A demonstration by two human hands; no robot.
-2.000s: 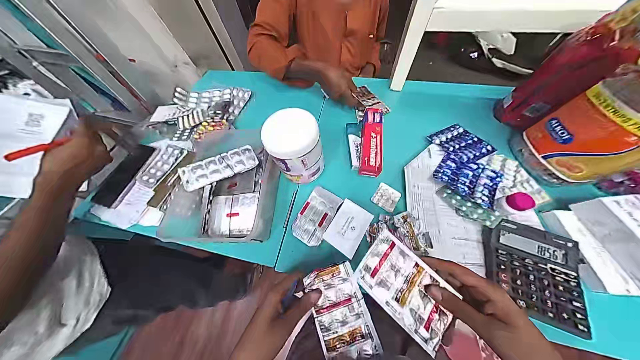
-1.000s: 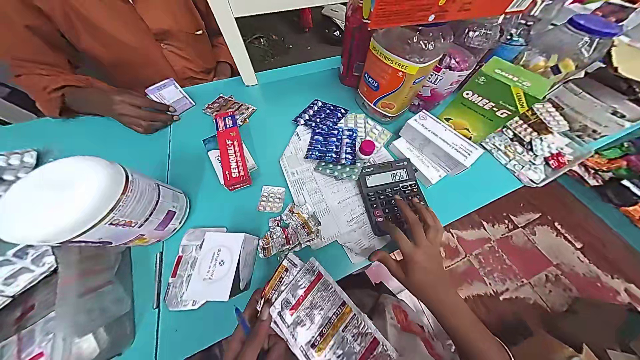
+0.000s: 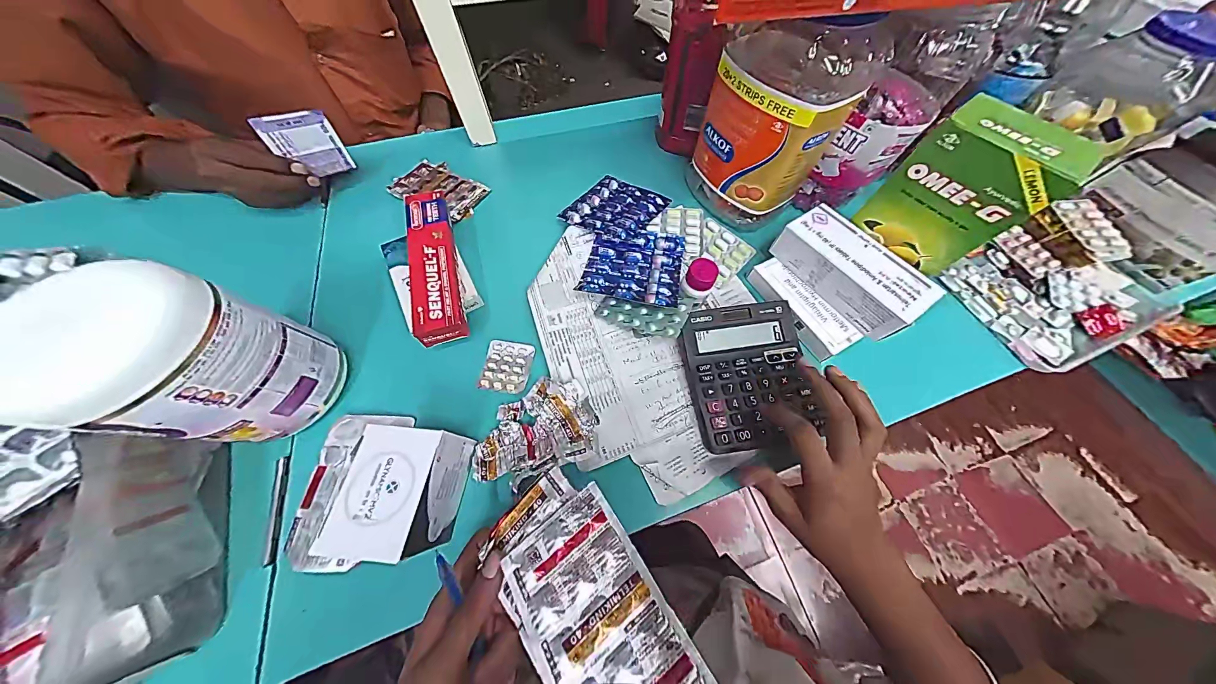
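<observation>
At the bottom centre my left hand (image 3: 465, 608) grips silver tablet blister strips (image 3: 598, 589) and also has a blue pen (image 3: 448, 578) between its fingers. To its right, my right hand (image 3: 822, 456) is over the keys of a black Casio desk calculator (image 3: 736, 328), one finger at the keypad; it holds nothing. The calculator rests partly on papers with writing (image 3: 617, 380). Blue blister strips (image 3: 632, 266) and a small bottle with a pink cap (image 3: 701, 275) lie beyond it. Near my left hand are crumpled strip pieces (image 3: 537, 427) and a white card (image 3: 375, 494).
Across the turquoise table (image 3: 532, 152) a person's hand (image 3: 237, 171) holds a pale card. A white tub (image 3: 180, 351) and a plastic bin of strips (image 3: 123, 541) stand left. A red toothpaste carton (image 3: 435, 271), an orange-labelled jar (image 3: 769, 123) and a green carton (image 3: 969, 180) lie farther back.
My right hand has left the strips it held two seconds ago and is at the calculator. The calculator display has changed. The person opposite now holds a pale card. The view has turned right.
</observation>
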